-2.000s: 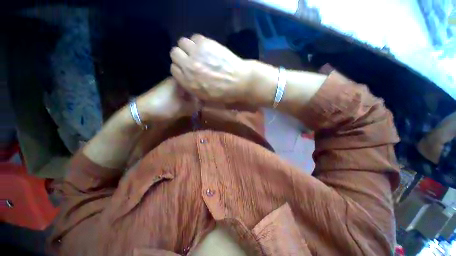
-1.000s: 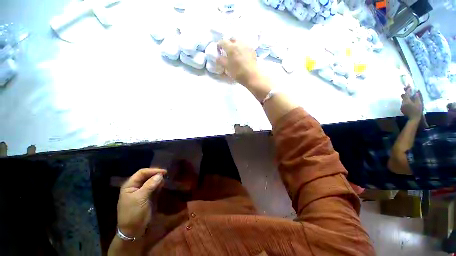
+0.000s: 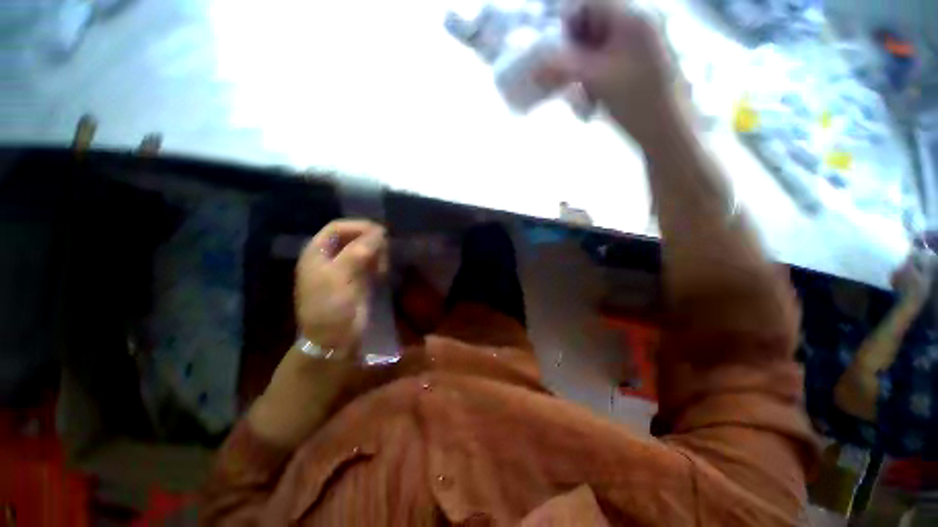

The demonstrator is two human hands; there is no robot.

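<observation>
My right hand (image 3: 607,51) is blurred over the white table. Its fingers touch a white rounded case (image 3: 527,76) in the pile; blur hides whether they grip it. More white cases (image 3: 492,29) lie beyond, washed out by glare. My left hand (image 3: 345,273) is below the table edge, in front of my body, with its fingers curled together. A pale translucent strip (image 3: 381,324) shows beside it, with a bright lower end; I cannot tell whether the fingers hold it.
The white table (image 3: 339,103) has a dark front edge. Bags with yellow patches (image 3: 746,116) lie at the right. Another person's arm (image 3: 882,345) is at the far right. Red-orange shapes (image 3: 41,473) show at lower left. Fingertip-like shapes (image 3: 84,134) sit on the table edge at left.
The view has shifted, so the table sits higher in it. My hands were together at my body two seconds ago; one second ago my right hand was at the pile, as now.
</observation>
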